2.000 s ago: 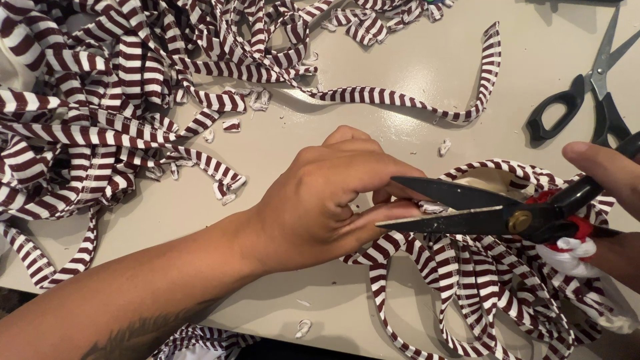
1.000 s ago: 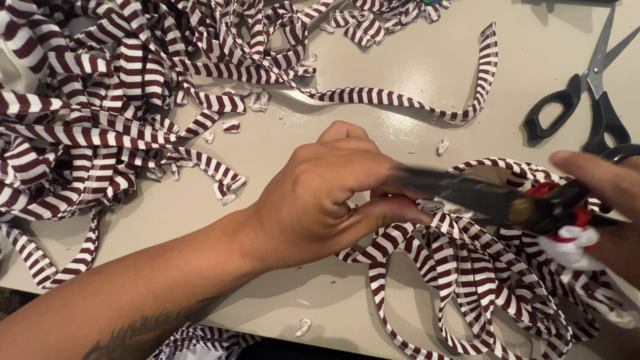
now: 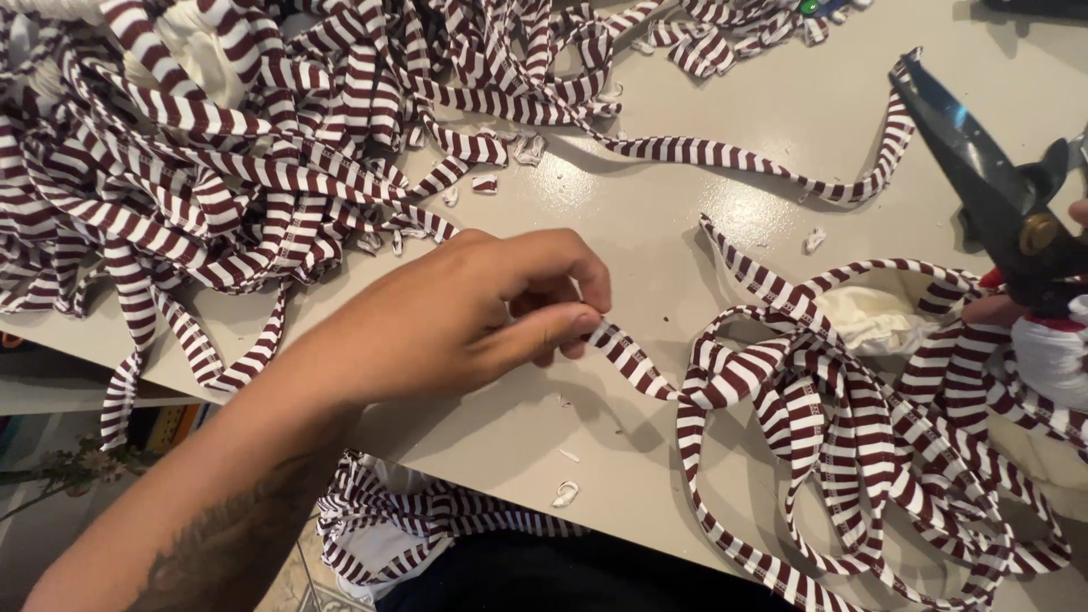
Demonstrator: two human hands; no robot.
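Note:
My left hand (image 3: 501, 314) pinches the end of a maroon-and-white striped fabric strip (image 3: 633, 361) between thumb and fingers. That strip runs right into a loose heap of looped striped strips (image 3: 837, 442). At the right edge, my right hand (image 3: 994, 310) shows only in small parts around the handles of black scissors (image 3: 1003, 178). Their blades look closed and point to the upper left, over the curved end of another striped strip (image 3: 722, 153). White and red material is wrapped at the handles. Most of the right hand is hidden or out of view.
A large tangle of striped strips (image 3: 229, 178) covers the table's left side. Small fabric scraps (image 3: 565, 493) lie about the pale table (image 3: 476, 442). A second pair of scissors (image 3: 1054, 166) lies behind those in hand. Striped cloth (image 3: 382, 518) hangs below the front edge.
The scissors have moved away from my left hand to the upper right, and their blades have gone from apart to closed. My left hand has moved a little left, drawing a strip end out.

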